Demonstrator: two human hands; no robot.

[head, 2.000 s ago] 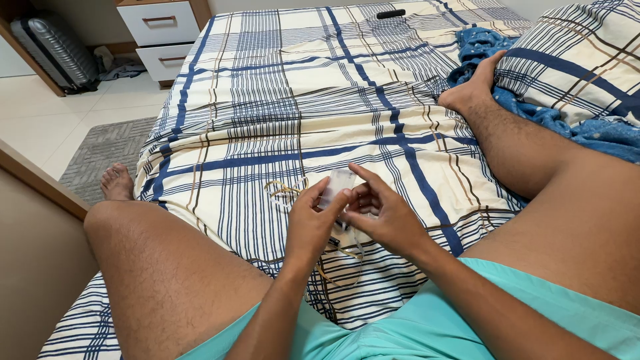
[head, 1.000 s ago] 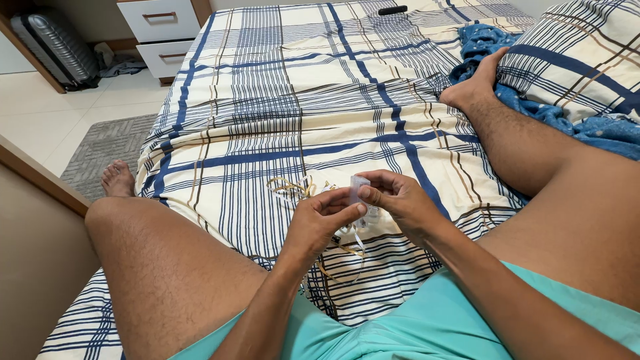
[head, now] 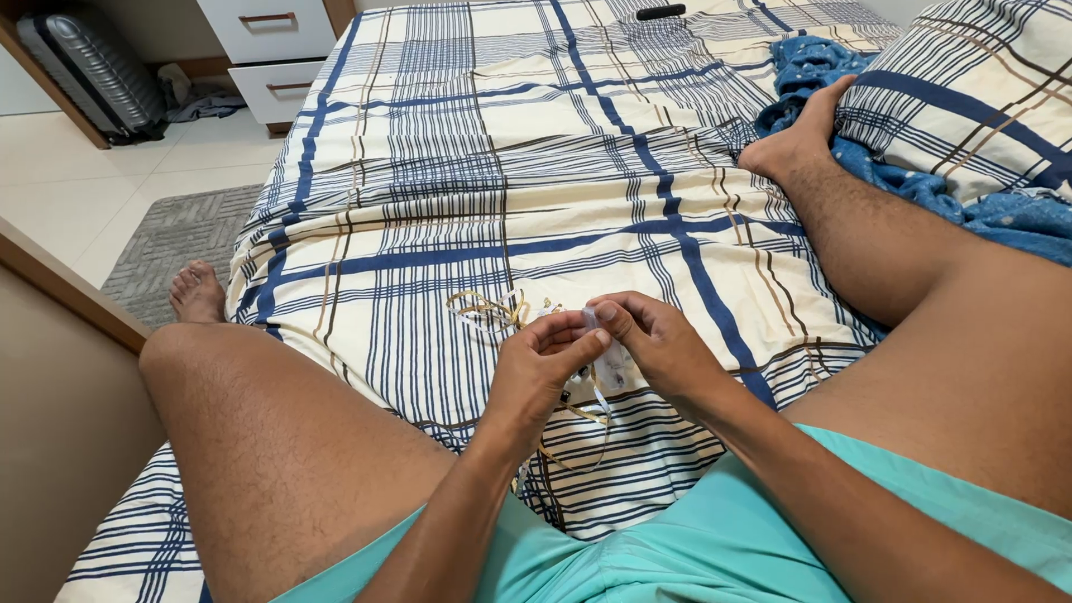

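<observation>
Between my legs, above the plaid bedsheet, both hands meet at a small clear plastic bag. My right hand pinches its upper edge between thumb and fingers. My left hand has its thumb and fingertips at the bag's left side; whether they grip it is hard to tell. The bag hangs down, and its contents are too small to make out. Thin gold and white ribbons lie curled on the sheet beyond my left hand, and more ribbon lies below the hands. Small pieces behind the fingers are partly hidden.
My bare legs frame the work spot. A blue patterned cloth and a plaid pillow are at the right. A black object rests on the far bed. White drawers, a grey suitcase and a grey rug are at the left.
The clear plastic bag, held up between both hands earlier, now hangs lower from the fingers. My hands have turned and shifted slightly, staying close together.
</observation>
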